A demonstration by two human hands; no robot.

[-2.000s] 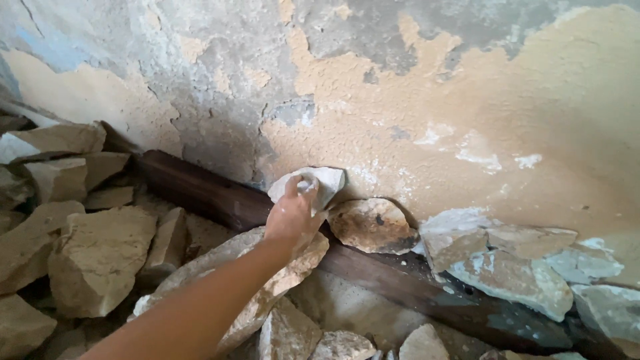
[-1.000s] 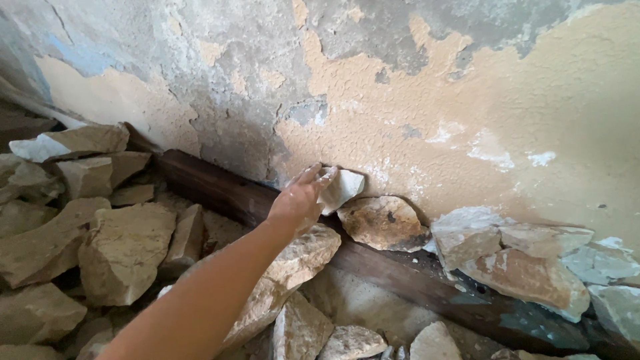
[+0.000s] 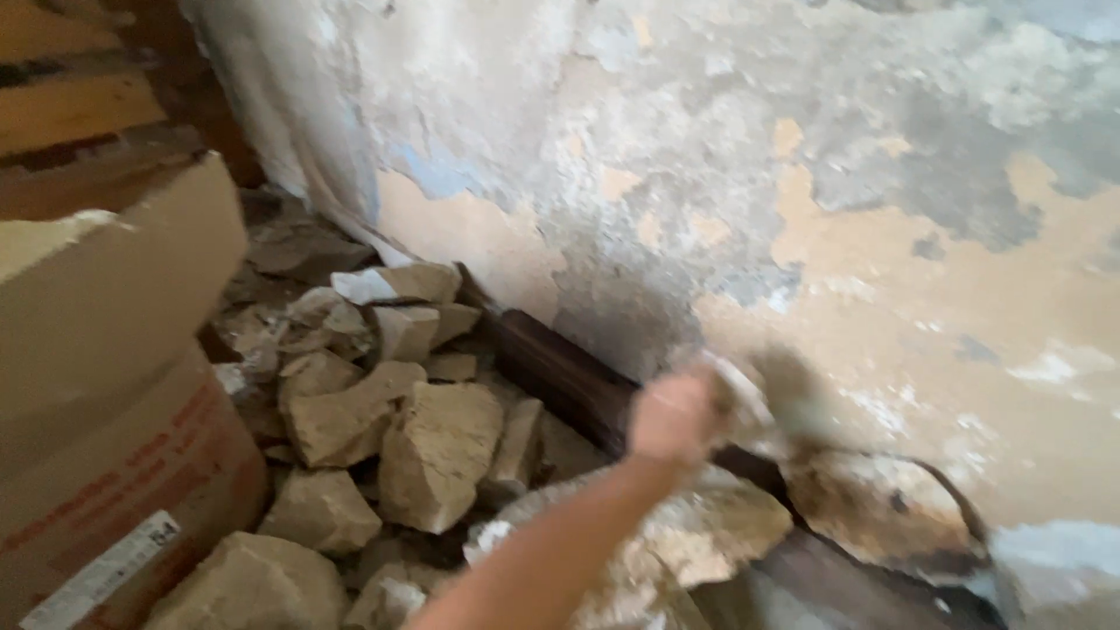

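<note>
My left hand (image 3: 678, 416) is blurred by motion and closed around a pale, white-faced stone (image 3: 744, 394) close to the peeling plaster wall (image 3: 875, 332). Below it, a dark wooden beam (image 3: 569, 376) runs along the foot of the wall. A brown-and-white stone (image 3: 884, 507) rests on the beam to the right of the hand, against the wall. Under my forearm lies a large, rough stone (image 3: 717, 525), partly covered by it. My right hand is out of view.
Several broken stones (image 3: 442, 455) are heaped left of my arm. A cardboard box (image 3: 105, 350) with red printing and a label stands at the left edge. Another whitish stone (image 3: 1063, 560) shows at the lower right.
The pale stone sat on the beam under my left hand; now it is off the beam, in the hand. The view has swung left, bringing in the cardboard box.
</note>
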